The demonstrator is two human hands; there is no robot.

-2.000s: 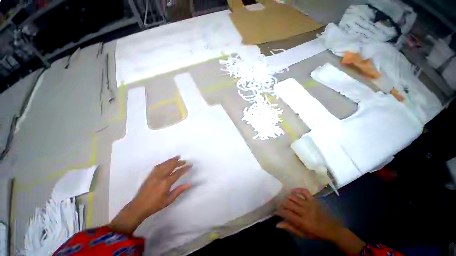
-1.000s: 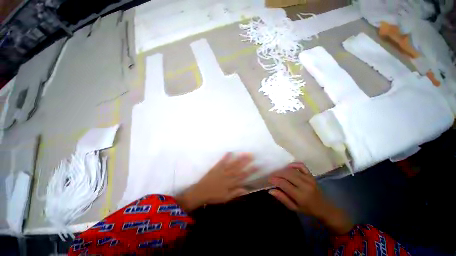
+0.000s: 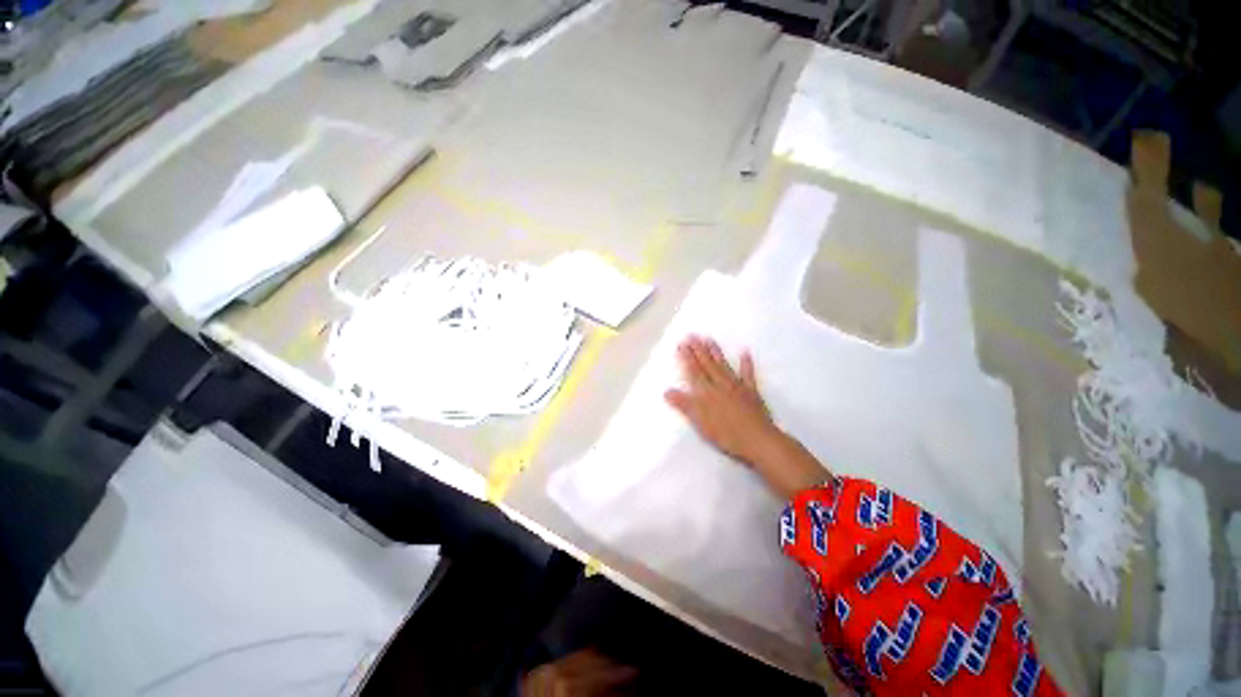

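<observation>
A white vest-shaped panel (image 3: 871,409) with two straps and a U-shaped neck lies flat on the table. My right hand (image 3: 721,406) rests palm down on its left part, fingers spread, holding nothing. My left hand (image 3: 578,675) shows only as a dim, cut-off part at the bottom edge, below the table edge; its fingers cannot be made out. A stack of white sheets (image 3: 232,572) lies below the left table edge, apart from both hands.
A looped bundle of white strips (image 3: 456,334) and a small white piece (image 3: 606,289) lie left of the panel. Folded white and grey cloth (image 3: 266,245) is farther left. Curly white strips (image 3: 1100,531) and a brown card pattern (image 3: 1184,279) are at right.
The view has swung left, bringing in the white sheet stack. My right hand has moved from the panel's lower right corner onto its left part. My left hand has left the panel.
</observation>
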